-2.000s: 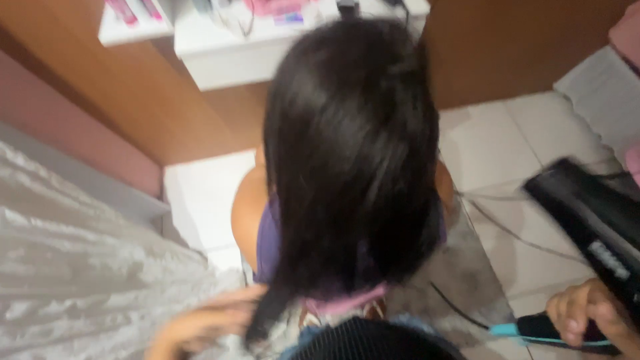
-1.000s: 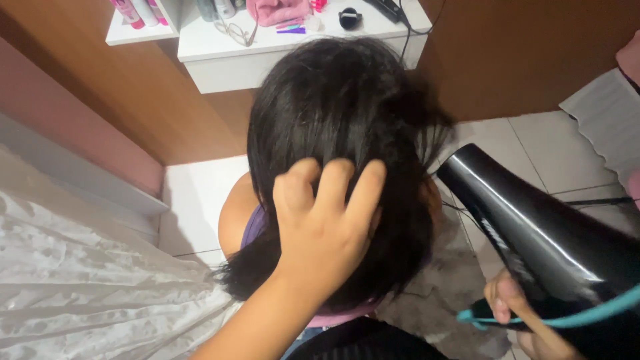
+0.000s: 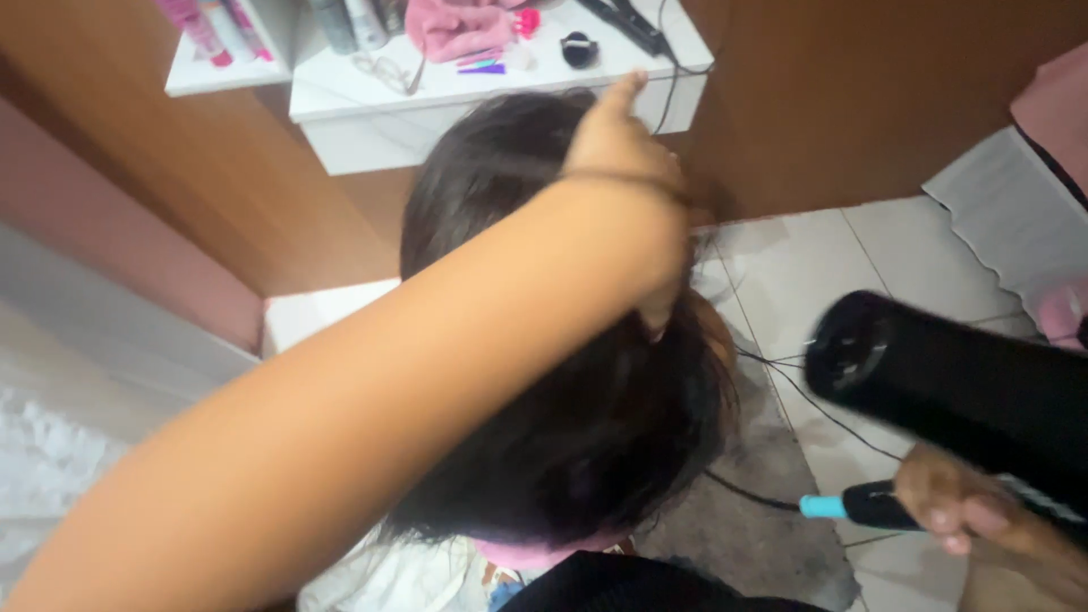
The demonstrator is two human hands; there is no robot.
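A seated person's long dark hair (image 3: 561,459) fills the middle of the head view. My left arm reaches across it, and my left hand (image 3: 633,161) is at the right side of the head, blurred, with a dark band at the wrist. Some fingers point toward the shelf; whether strands lie between them cannot be told. At the lower right my right hand (image 3: 952,501) grips the handle of a black hair dryer (image 3: 943,374). The dryer's nozzle faces left toward the hair, apart from it. A light-blue cord sleeve (image 3: 823,507) shows at the handle's end.
A white shelf (image 3: 365,140) ahead holds a pink cloth (image 3: 459,30), glasses (image 3: 387,72), hair clips (image 3: 482,68), a small round black item (image 3: 579,50) and a black hair straightener (image 3: 625,25). Black cords (image 3: 837,416) cross the tiled floor beside a grey mat (image 3: 765,527). White lace fabric hangs at left.
My left hand has moved from the hair at the back of the head forward and to the right side. The dryer in my right hand has moved away from the hair, to the right.
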